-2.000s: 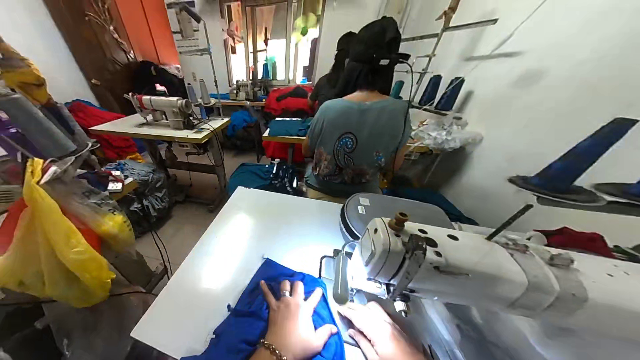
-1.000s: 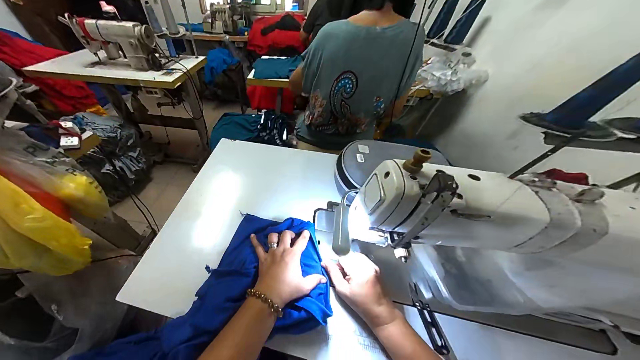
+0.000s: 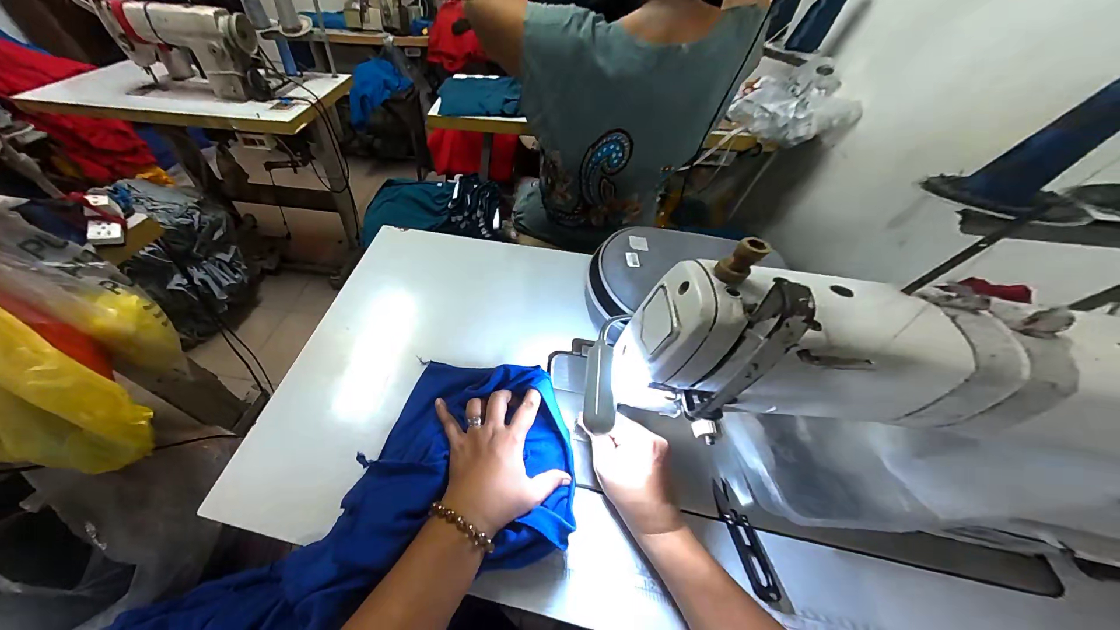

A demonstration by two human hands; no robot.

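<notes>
A blue fabric piece (image 3: 394, 499) lies bunched on the white sewing table (image 3: 306, 437) and trails off its near left edge. My left hand (image 3: 494, 455) rests palm down on it with fingers spread, a ring on one finger and a beaded bracelet at the wrist. To its right, my right hand (image 3: 632, 464) is beside the needle area of the white industrial sewing machine (image 3: 814, 350), its fingers curled. A small lamp (image 3: 599, 385) partly covers those fingertips, so whether they hold anything cannot be told. The needle is hidden.
Behind the machine head sits a round grey case (image 3: 652, 254). Dark metal snips (image 3: 748, 547) lie right of my right forearm. A person in a grey-green shirt (image 3: 621, 114) sits beyond the table. Yellow plastic bags (image 3: 70, 394) hang at left; another sewing machine (image 3: 188, 44) stands behind.
The view has tilted down and shifted since two seconds ago. My right hand has drawn its fingers in near the lamp. My left hand remains on the blue fabric.
</notes>
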